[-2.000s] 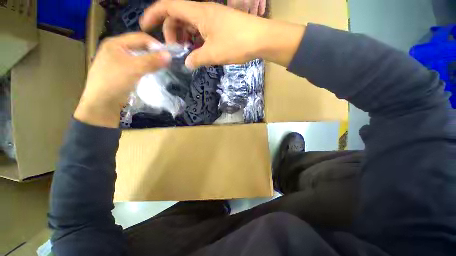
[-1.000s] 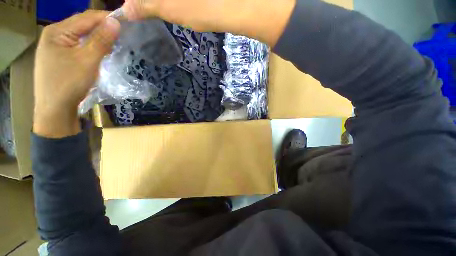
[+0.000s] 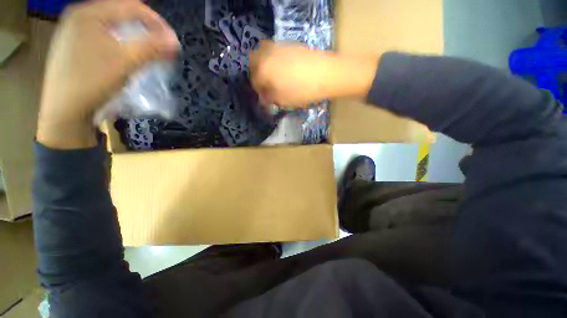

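Observation:
My left hand (image 3: 99, 62), blurred, holds a crinkled clear plastic bag (image 3: 146, 93) over the left side of the open main cardboard box (image 3: 224, 195). Whether anything is inside the bag is too blurred to tell. Black plates (image 3: 202, 93) with round holes lie loose in a heap in the box. My right hand (image 3: 283, 74), also blurred, is over the right part of the heap with its fingers curled; its fingertips are unclear. Shiny bagged plates (image 3: 317, 25) stand along the right inner side of the box, partly behind my right hand and wrist.
Box flaps fold out toward me and to the right (image 3: 388, 74). Another brown carton (image 3: 18, 130) stands at the left. A blue bin (image 3: 46, 7) shows at the upper left, a blue plastic object (image 3: 541, 62) at the far right. Yellow-black tape (image 3: 423, 163) marks the floor.
The hands, together at the bag two seconds ago, are now apart. My left hand has moved left with the bag. My right hand has come down and right over the heap.

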